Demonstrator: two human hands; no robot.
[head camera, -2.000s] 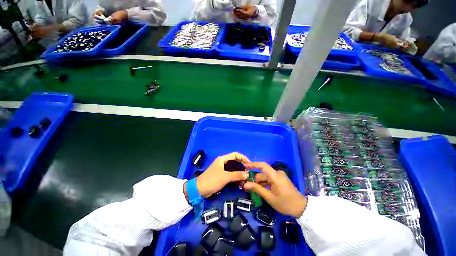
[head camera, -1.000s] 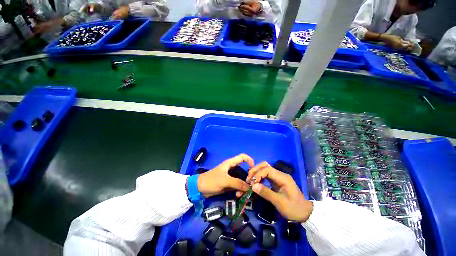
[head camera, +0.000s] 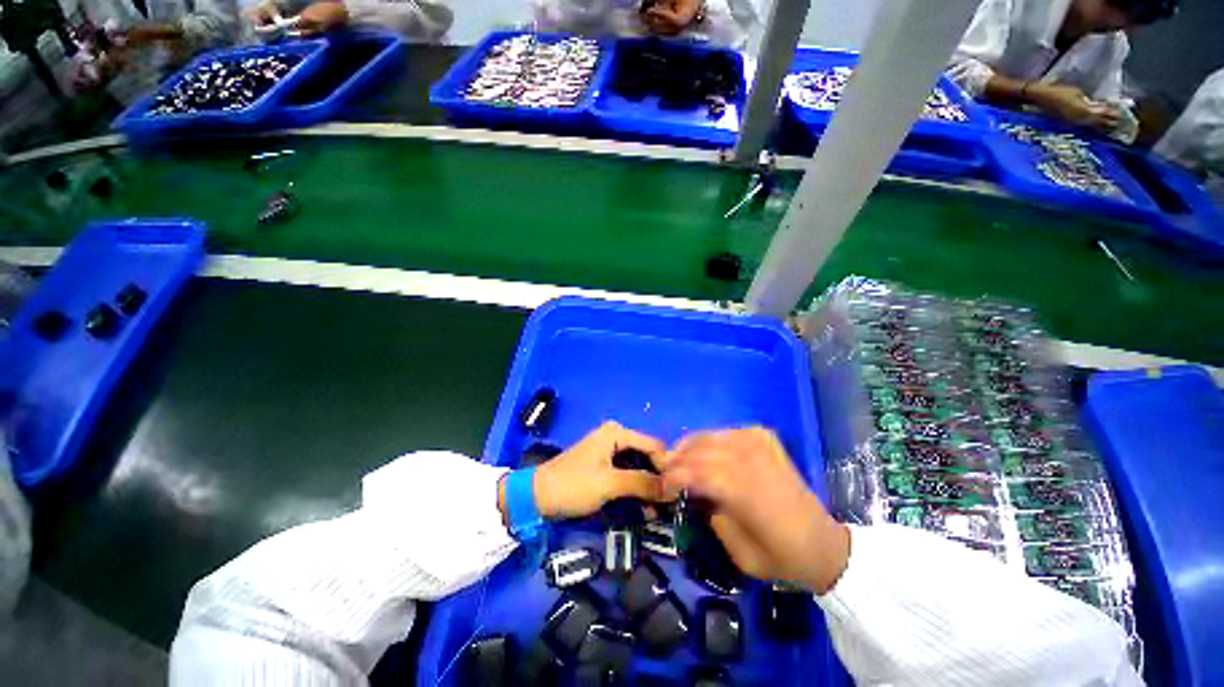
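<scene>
My left hand (head camera: 587, 475), with a blue wrist strap, holds a black housing (head camera: 634, 460) above the centre blue tray (head camera: 651, 329). My right hand (head camera: 758, 503) is against it, slightly blurred, with its fingertips at the housing's right end. A small dark green piece of the circuit board (head camera: 683, 510) shows below the right fingers; most of it is hidden by the hand. Several loose black housings (head camera: 662, 624) lie in the tray below the hands, some with pale rectangular openings.
A clear blister tray with green boards (head camera: 922, 463) lies right of the centre tray, beside another blue tray (head camera: 1181, 456). A left blue tray (head camera: 61, 389) holds a few black pieces. Beyond are a green conveyor (head camera: 470, 215), a pale post (head camera: 859, 148) and workers with filled trays.
The green board, earlier slanting down from the fingers, is now mostly hidden behind my right hand, which has turned over it. Pieces on the conveyor have moved left.
</scene>
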